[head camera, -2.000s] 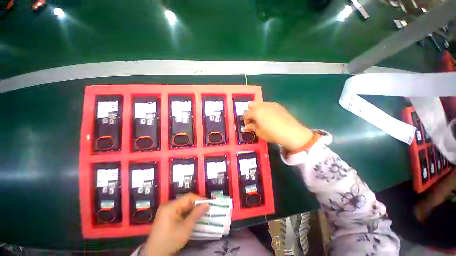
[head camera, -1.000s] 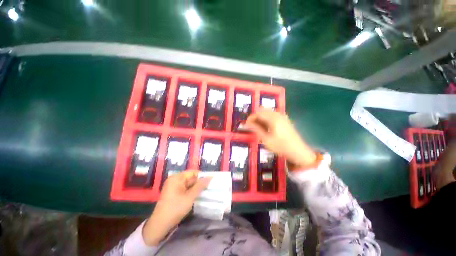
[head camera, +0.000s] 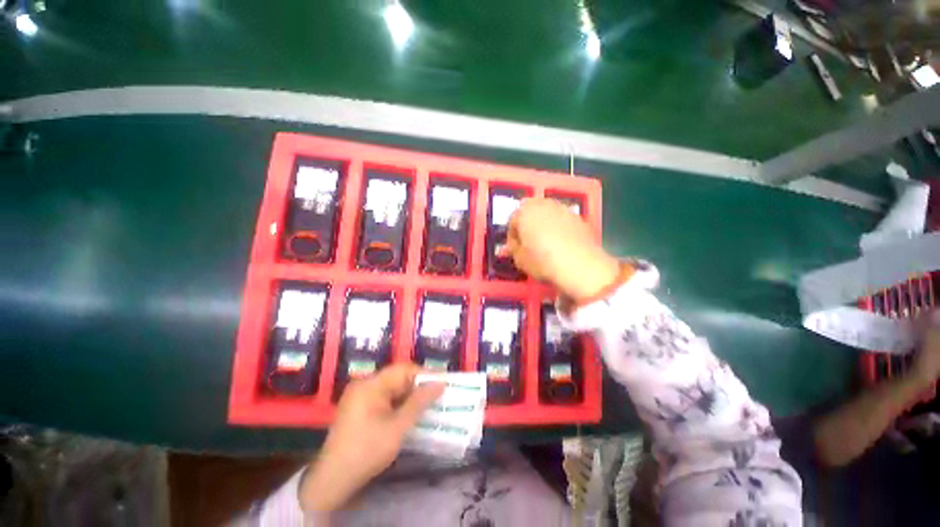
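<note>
A red phone tray (head camera: 258, 309) holds two rows of black handsets without back covers, each with a white label patch. My left hand (head camera: 373, 427) pinches a folded white label strip with green bars (head camera: 450, 417) at the tray's near edge. My right hand (head camera: 557, 245) is over the top row at the right, its fingertips down on the fourth handset (head camera: 505, 266). It covers part of the fifth. Whether a small label is at the fingertips cannot be told. The bottom-row handsets, such as the leftmost (head camera: 297, 340), carry a small greenish label below the white patch.
A wide white paper ribbon (head camera: 861, 283) curls at the right, by another red tray (head camera: 897, 299) and another person's arm (head camera: 871, 417). A pale strip (head camera: 412, 113) runs behind the tray. Loose parts (head camera: 763, 51) lie at the far right. Crumpled clear plastic (head camera: 88, 479) is at lower left.
The view shifted between frames. My right hand moved from the fifth top-row handset to the fourth. My left hand still holds the strip. The ribbon at right has moved.
</note>
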